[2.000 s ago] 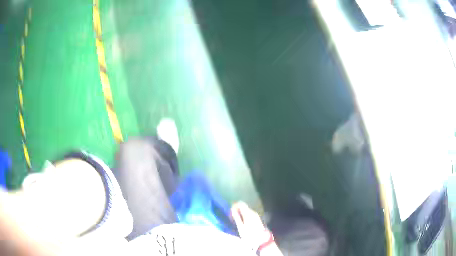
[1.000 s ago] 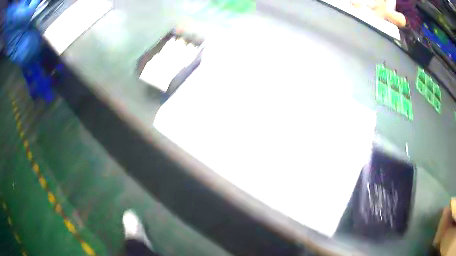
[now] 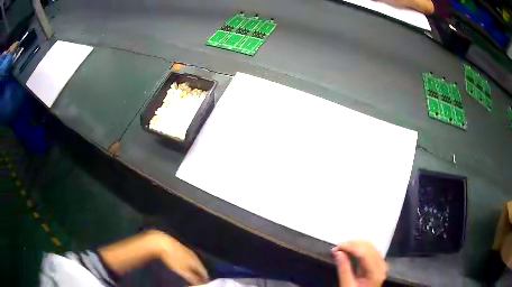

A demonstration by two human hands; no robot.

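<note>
The white foam sheet (image 3: 303,157) lies on the dark bench with no board on it. My right hand (image 3: 359,263) is at its near right corner, thumb and index finger close together; a tiny pale spot shows at the fingertips, too small to name. My left hand (image 3: 182,262) is low in front of my body, off the bench edge, slightly blurred, and I cannot tell if it holds anything. The spacer tray (image 3: 202,119), filled with cream pieces, stands left of the sheet. The component tray (image 3: 462,218) with glinting parts stands to the right.
A green circuit board (image 3: 242,35) lies beyond the spacer tray. Another board (image 3: 443,100) lies at the right, with one more beside it. A cardboard box (image 3: 503,230) is at the right edge. Another person's hand (image 3: 412,4) is across the bench; a blue sleeve shows far left.
The view has swung from the floor and my legs to the bench, and is now sharper. Both my hands have come into view since the last frame. The trays and sheet look unmoved.
</note>
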